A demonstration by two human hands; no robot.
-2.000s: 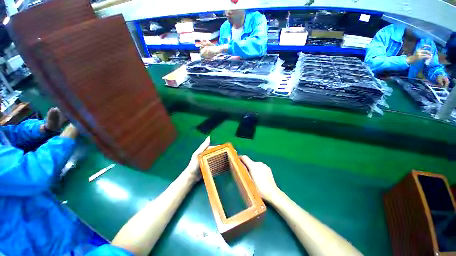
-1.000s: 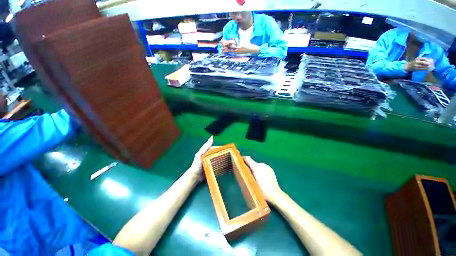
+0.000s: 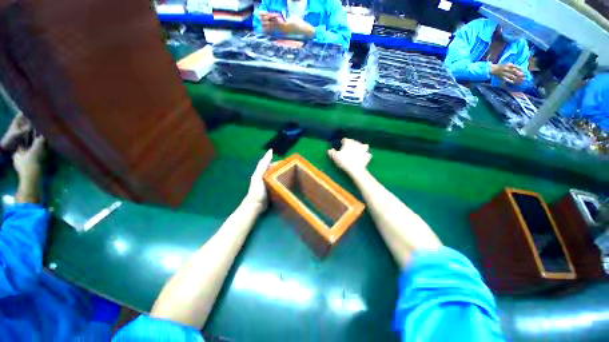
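Observation:
A stack of orange-brown frame jigs (image 3: 314, 224) stands on the green bench in front of me, its centre open and inner walls ribbed. My left hand (image 3: 259, 184) holds its far left side, fingers mostly hidden behind it. My right hand (image 3: 350, 157) is off the stack, beyond its far right side, fingers bent down over a black pad (image 3: 336, 137). The hand covers most of that pad; I cannot tell if it is gripped. Another black pad (image 3: 286, 136) lies to its left.
A tall reddish-brown jig stack (image 3: 120, 100) rises at the left. Filled jig stacks (image 3: 497, 244) stand at the right. A thin pale tool (image 3: 101, 216) lies at left. Bagged parts trays (image 3: 284, 70) lie across the bench. People in blue sit opposite and at left.
My right hand has left the jig stack and moved forward to the black pad. The jig stack is turned slightly. The view has shifted, showing more at the right.

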